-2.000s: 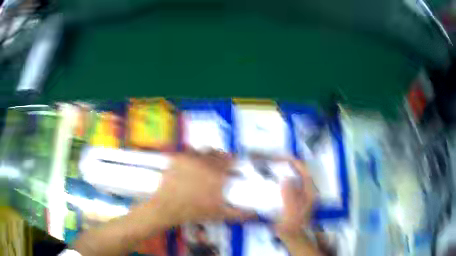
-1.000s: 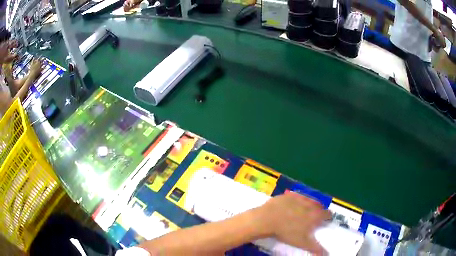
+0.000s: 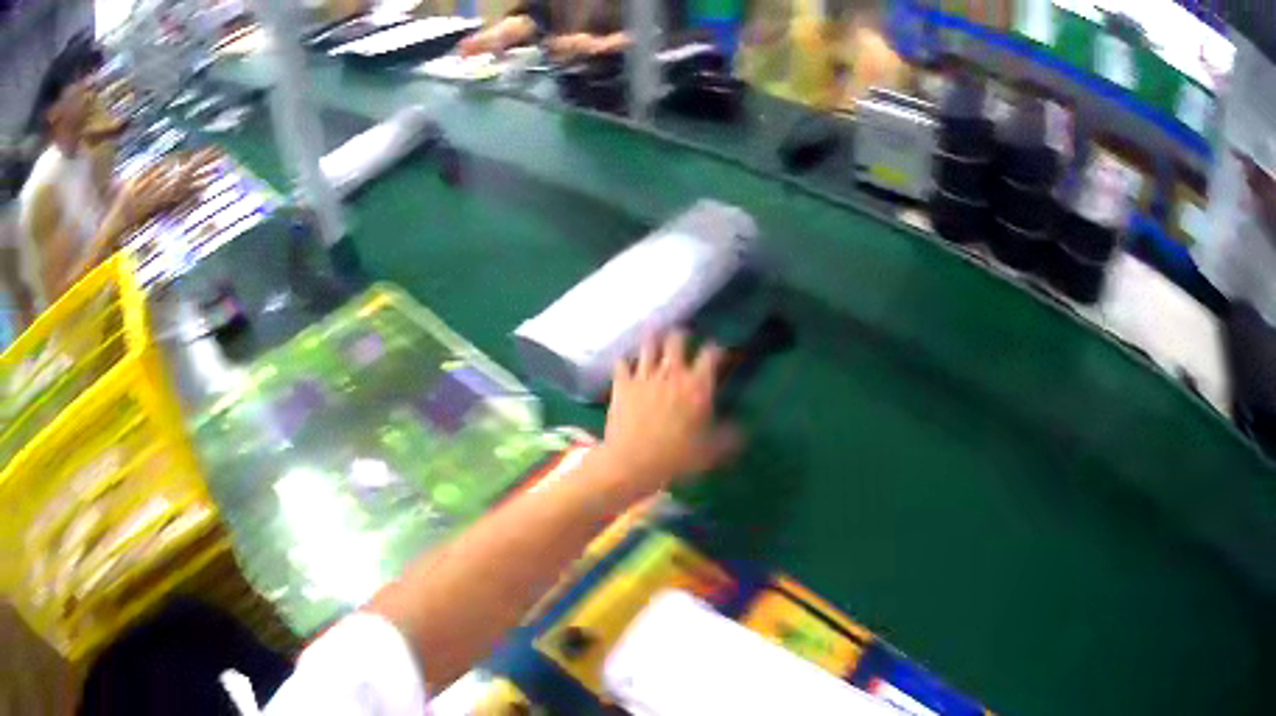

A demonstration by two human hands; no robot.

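My left hand [image 3: 669, 409] is stretched over the green conveyor belt [image 3: 924, 490], fingers spread, at the near end of a white housing [image 3: 644, 297] lying diagonally on the belt. The hand is blurred; whether the fingertips touch the housing I cannot tell. A black cord [image 3: 763, 343] lies beside the housing, just past my fingers. A second white housing [image 3: 742, 669] lies on the printed work mat [image 3: 616, 595] at the bottom, cut off by the picture's edge. My right hand is not in view.
A yellow crate [image 3: 105, 476] stands at left beside a green printed sheet [image 3: 378, 434] under shiny plastic. Another white housing [image 3: 375, 151] lies farther up the belt near a metal post [image 3: 301, 126]. A person [image 3: 70, 210] works at far left. Black stacked parts [image 3: 987, 175] stand behind the belt.
My left hand has left the housing on the mat and reached up over the belt, now open. The view has shifted, and the belt housing appears farther right and lower.
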